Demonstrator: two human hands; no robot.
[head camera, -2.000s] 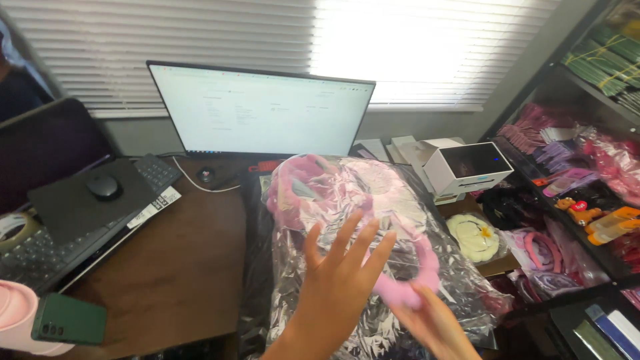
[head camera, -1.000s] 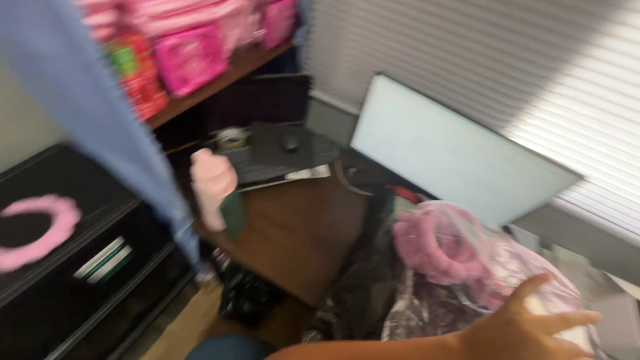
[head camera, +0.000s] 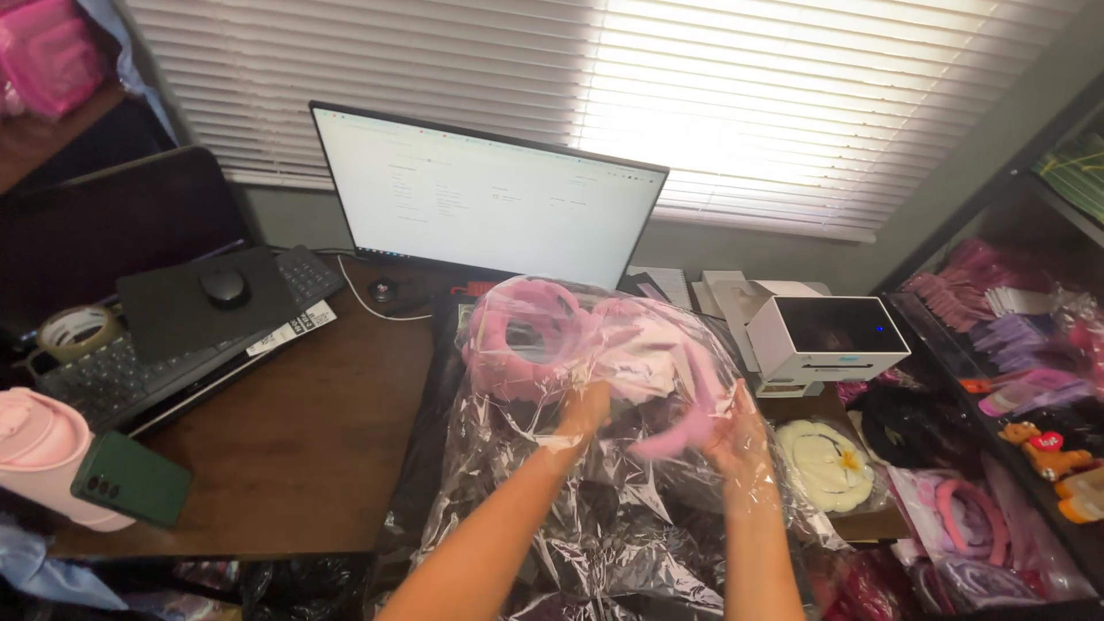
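Note:
A large clear plastic bag (head camera: 586, 535) lies over black plastic on the desk, with pink padded headbands (head camera: 526, 336) and a pale pink fabric item (head camera: 638, 354) inside. Both my forearms reach into the bag. My left hand (head camera: 588, 410) is beside the pale pink fabric, its fingers partly hidden under film; whether it grips anything is unclear. At the right, my right hand (head camera: 729, 423) touches a blurred pink curved headband (head camera: 681, 431), seen through glare on the plastic.
A monitor (head camera: 492, 198) stands behind the bag. A white label printer (head camera: 828, 336) and a cream bagged headband (head camera: 824, 466) are at the right, beside shelves (head camera: 949, 379) of packaged goods. At left are keyboards, a mouse (head camera: 222, 286), a pink tumbler (head camera: 43, 457) and a green phone (head camera: 129, 479).
Both hands are now inside the clear bag; two seconds ago the right hand held a pink headband above it. The view swung left, then back.

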